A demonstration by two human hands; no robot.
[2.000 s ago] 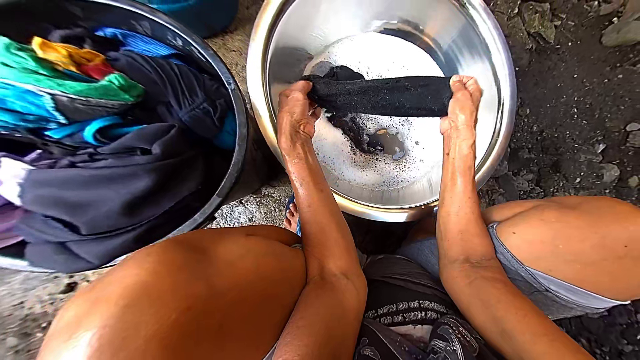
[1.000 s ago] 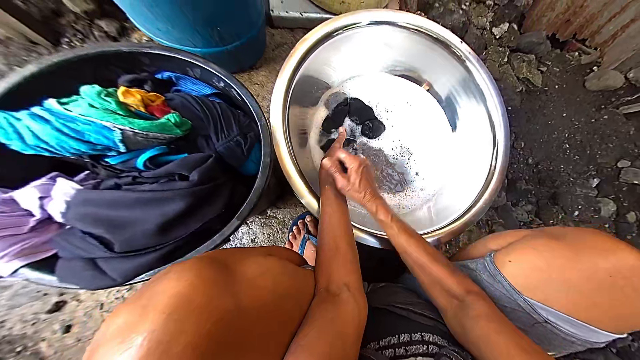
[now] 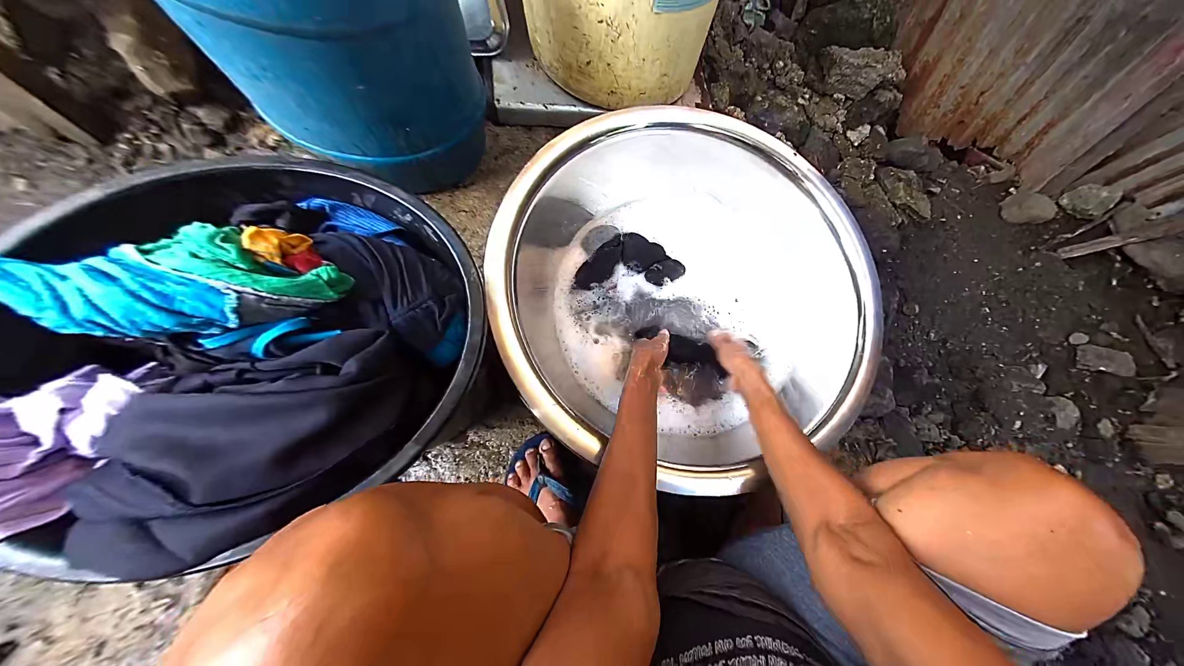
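A wide metal basin [image 3: 832,407] holds soapy water with white foam. Inside it, low in the middle, my left hand [image 3: 649,353] and my right hand [image 3: 731,356] grip a dark cloth [image 3: 686,350] stretched between them at the water's surface. My fingertips are partly hidden by the cloth and water. Another black cloth [image 3: 622,259] lies bunched in the foam, beyond and to the left of my hands.
A black tub [image 3: 474,324] heaped with clothes stands left of the basin. Behind are a blue plastic barrel [image 3: 370,83], a yellowish container [image 3: 620,46] and a rusty corrugated sheet [image 3: 1008,83]. Stones [image 3: 1105,361] lie on the dirt at right.
Two seconds ago both hands held a black cloth stretched above the basin; one second ago they were together over the water. Now they are apart with a dark cloth between them. The view has shifted.
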